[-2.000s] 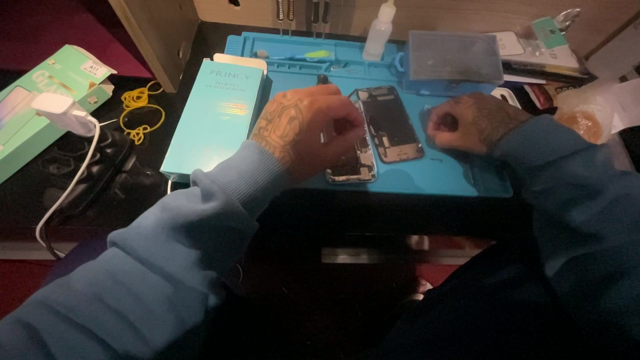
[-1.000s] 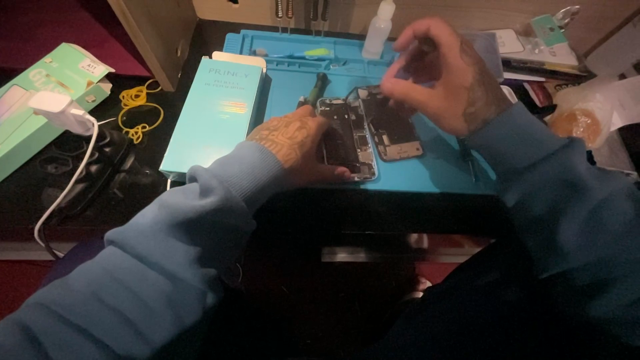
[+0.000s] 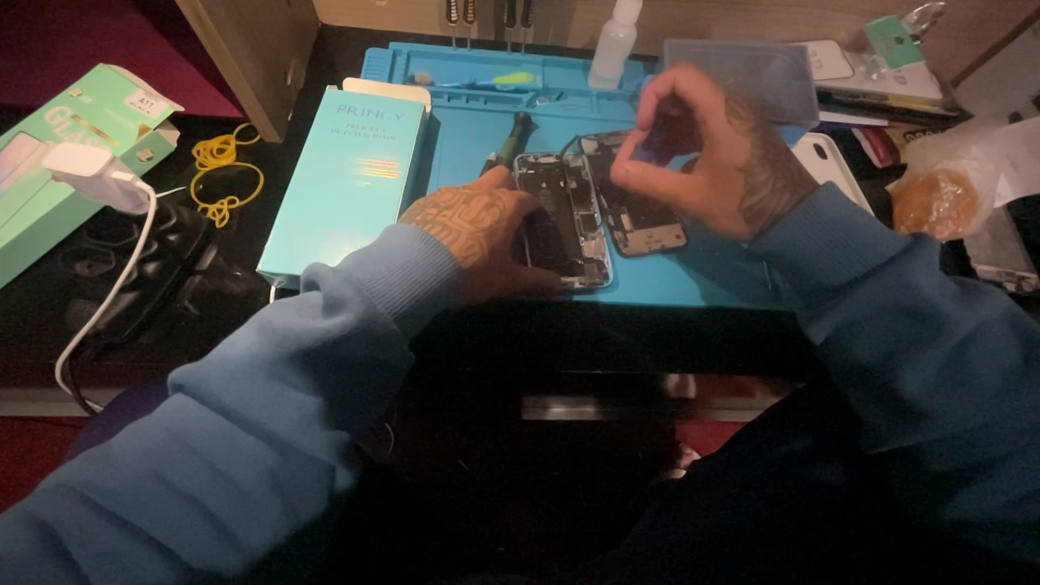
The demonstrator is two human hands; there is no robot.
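Note:
An opened smartphone body [image 3: 561, 219] lies on a blue silicone repair mat [image 3: 691, 280], its inner parts facing up. Beside it on the right, joined at the top by what looks like a flex cable, is the phone's screen assembly [image 3: 650, 223], back side up. My left hand [image 3: 487, 231] rests on the body's left and lower edges, thumb at the bottom. Raised over the screen assembly, my right hand [image 3: 707, 154] has thumb and index finger bent toward each other; whether something small is between them cannot be told. A dark-handled tool [image 3: 513, 140] lies just above the body.
A turquoise box [image 3: 345, 179] stands left of the phone. Behind are a plastic bottle [image 3: 613, 49], a brush [image 3: 455, 83] and a clear plastic case [image 3: 743, 77]. A white charger [image 3: 89, 172] with cable and yellow cord [image 3: 223, 175] lie left. A white phone case [image 3: 829, 166] is right.
My left hand has come down onto the phone body's left and lower edges. My right hand has moved from the mat's right side to above the screen assembly. The dark-handled tool is now uncovered.

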